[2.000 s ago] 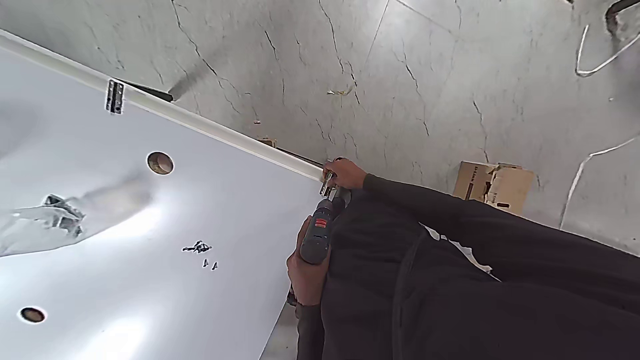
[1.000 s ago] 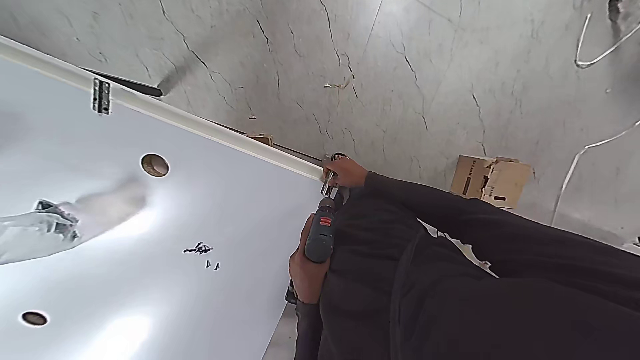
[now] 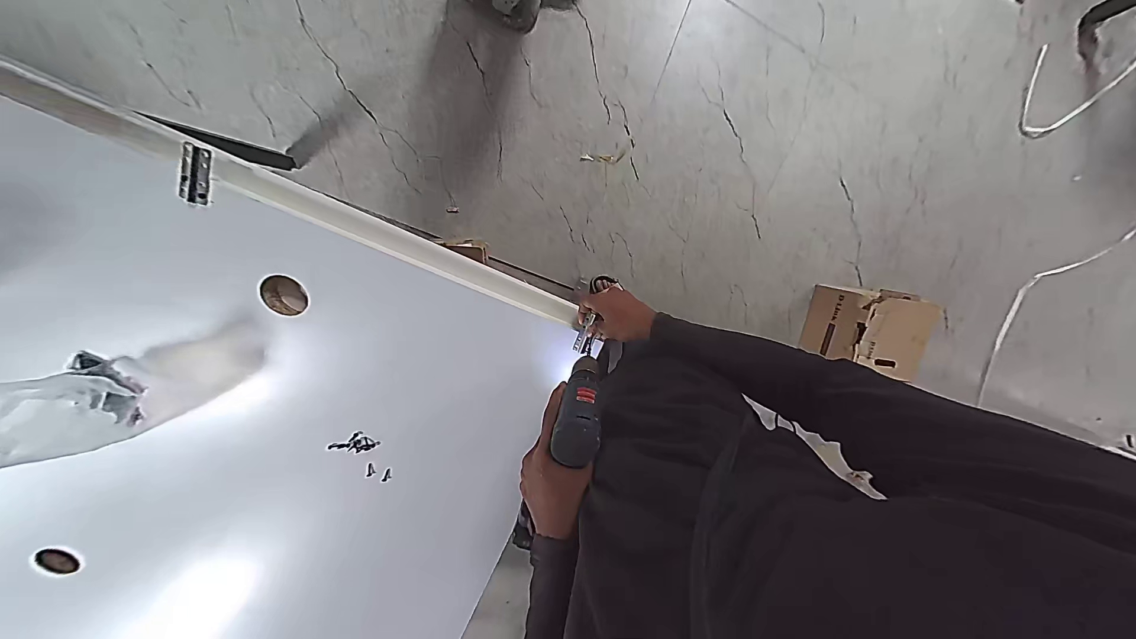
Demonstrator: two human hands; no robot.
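Observation:
My left hand (image 3: 555, 488) grips a dark blue cordless drill (image 3: 577, 426), its chuck directed at a metal hinge (image 3: 585, 335) by the corner of a white panel (image 3: 426, 373). My right hand (image 3: 621, 313) holds that hinge at the panel's edge; its fingers partly hide it. Whether the drill's bit touches a screw cannot be told. A small heap of dark screws (image 3: 355, 442) lies on the panel, with a few loose ones beside it. Another metal hinge piece (image 3: 195, 174) sits near the panel's far edge.
A clear plastic bag (image 3: 62, 417) rests on the panel at left. The panel has two round holes (image 3: 284, 295). Beyond its pale edge, a torn cardboard box (image 3: 870, 330) and a white cable (image 3: 1021, 297) lie on the veined grey floor. A dark bar (image 3: 226, 146) sticks out past the edge.
A dark object and a broad shadow have come into view at the top, over the floor. Both hands stay at nearly the same place by the panel's corner.

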